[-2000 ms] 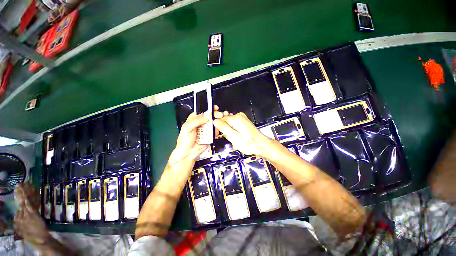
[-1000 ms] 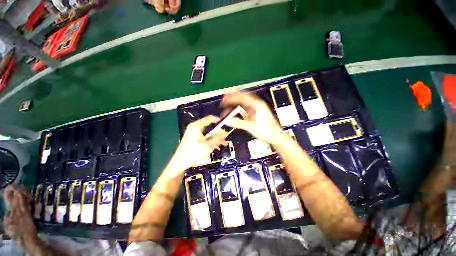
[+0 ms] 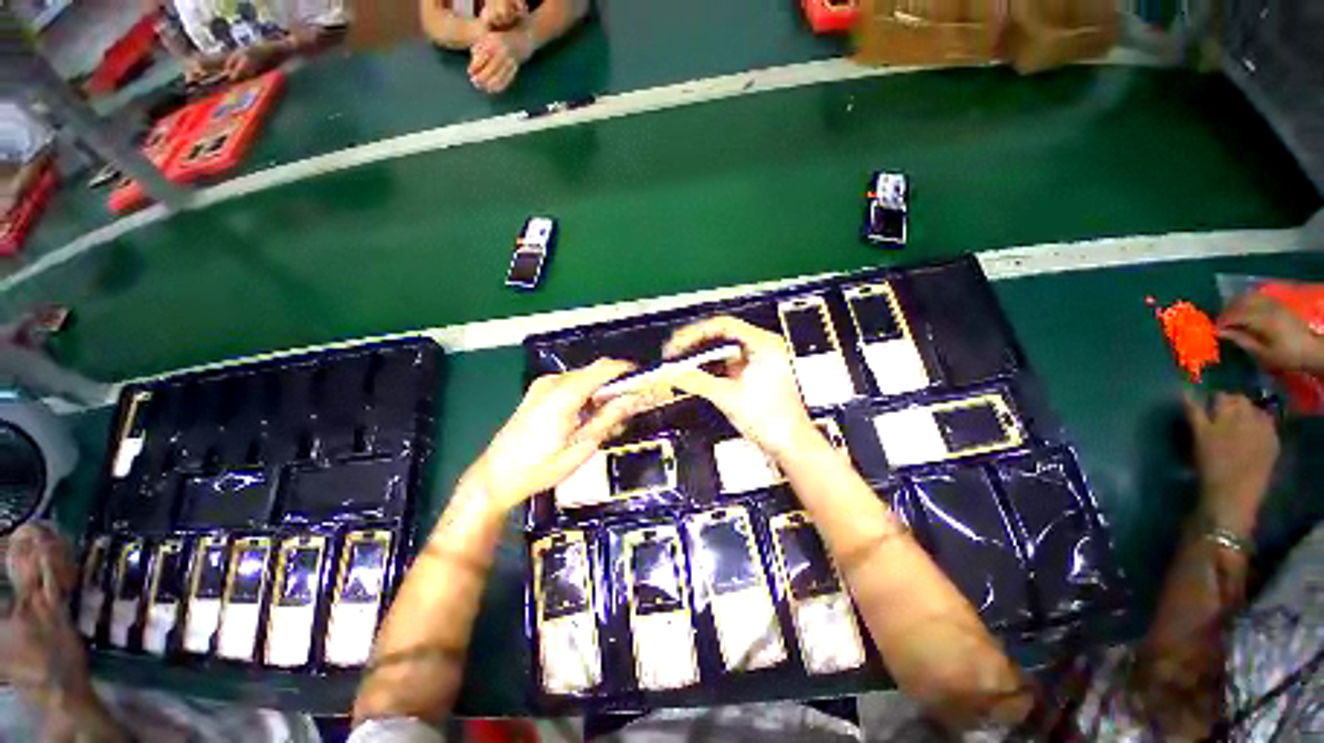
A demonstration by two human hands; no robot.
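Observation:
A phone unit (image 3: pixel 671 372) is held edge-on between my two hands, a thin pale bar above the black blister tray (image 3: pixel 951 312). My left hand (image 3: pixel 559 428) grips its left end. My right hand (image 3: pixel 748 385) grips its right end. Its screen face cannot be made out. Phone front housings with gold edges and white lower halves lie in the tray pockets, several along the near row (image 3: pixel 661 610), two upright at the back (image 3: pixel 886 337) and others lying sideways (image 3: pixel 951 431). Some pockets hold no phone.
A second black tray (image 3: pixel 276 421) with housings is at left. Two dark phones (image 3: pixel 532 254) (image 3: pixel 887 208) lie on the green belt. At right, a neighbour's hands are by small orange parts (image 3: pixel 1191 338). Another person's hands (image 3: pixel 498 44) are opposite; a hand (image 3: pixel 37 581) shows at far left.
The phone unit has turned from upright, face visible, to nearly level and edge-on. The dark belt phones have shifted left and lower in view. The neighbour's hands have come to the orange parts.

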